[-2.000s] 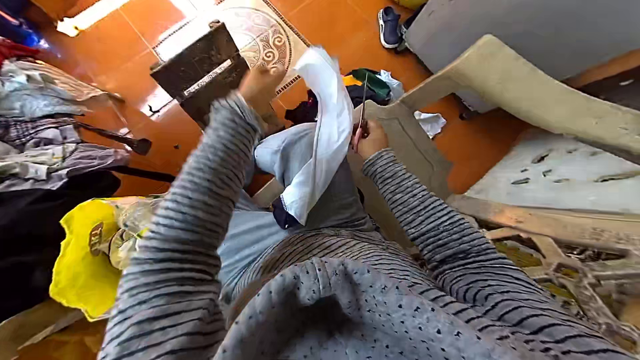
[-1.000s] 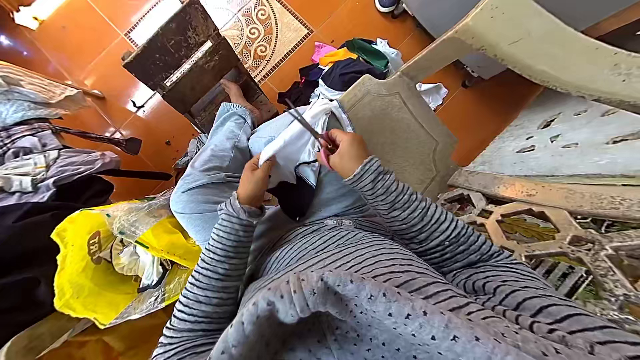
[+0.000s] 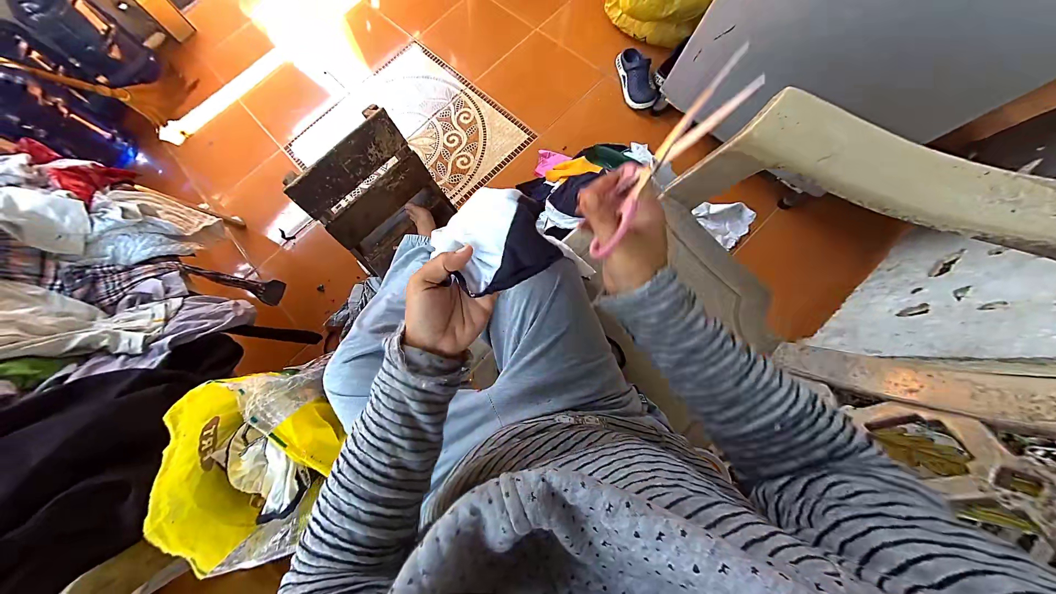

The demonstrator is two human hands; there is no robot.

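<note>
Over my lap, my left hand (image 3: 450, 304) grips the near edge of a white and dark navy cloth (image 3: 528, 247), thumb on top. Raised to the right of the cloth, my right hand (image 3: 627, 223) holds scissors (image 3: 689, 124) by their pink handles. The blades point up and away, apart from each other and clear of the cloth; they are blurred. Beyond my knees lies a heap of coloured fabric pieces (image 3: 577, 169), pink, orange, green and dark.
A dark wooden stool (image 3: 355, 169) stands ahead on orange tiles. Left are piled clothes (image 3: 107, 289) and a yellow plastic bag (image 3: 194, 478) with cloth inside. A plastic chair (image 3: 874, 165) is at right; a white scrap (image 3: 724, 223) and a clog (image 3: 636, 78) lie on the floor.
My right hand has lifted the scissors away from the cloth, up and to the right. My left hand still holds the cloth, which now shows a broad dark part beside the white.
</note>
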